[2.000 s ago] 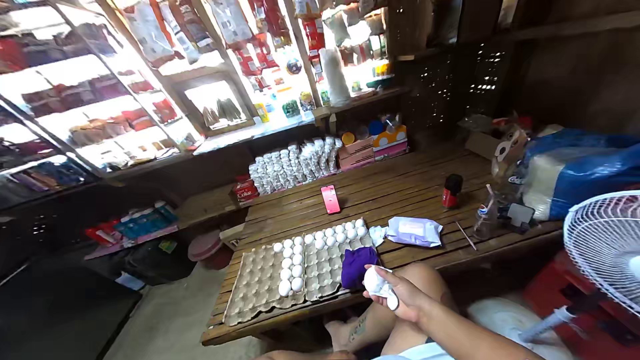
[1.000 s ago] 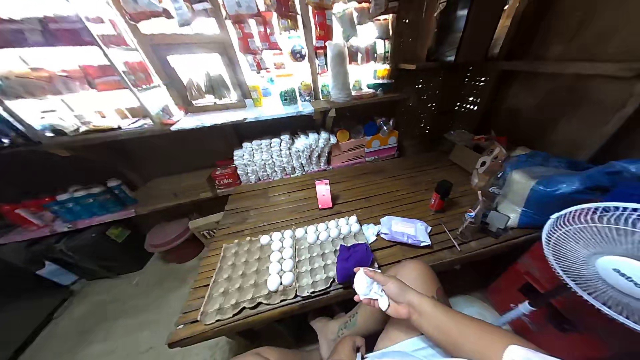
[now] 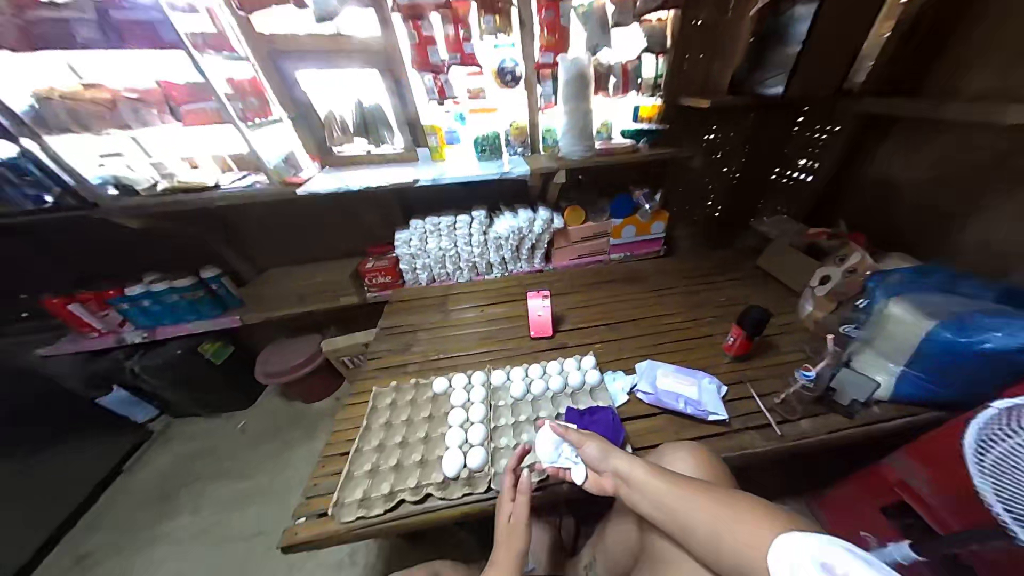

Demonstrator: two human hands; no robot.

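My right hand (image 3: 588, 460) holds a white egg (image 3: 550, 445) in a white wipe (image 3: 570, 464), over the near edge of the right egg tray. Beside it on the left is my left hand (image 3: 514, 502), upright with its fingers extended and holding nothing. Two cardboard egg trays (image 3: 384, 448) lie side by side; white eggs (image 3: 457, 417) fill columns at the right of the left tray, and more eggs (image 3: 555, 384) stand in the far rows of the right one. A purple cloth (image 3: 598, 424) lies on the right tray's corner. A lilac pack of wipes (image 3: 682, 390) rests to the right.
A pink phone (image 3: 540, 314) lies on the slatted wooden table (image 3: 640, 308). At the right are a red-and-black container (image 3: 746, 332), a thin stick (image 3: 764, 408), a glass bottle (image 3: 802, 382), a blue plastic bundle (image 3: 944, 344) and a fan (image 3: 1000, 464). Wrapped packs (image 3: 480, 244) line the back.
My left hand has come up beside the right hand; one second ago it was low near my legs. The right hand still holds the white wipe. The view has shifted.
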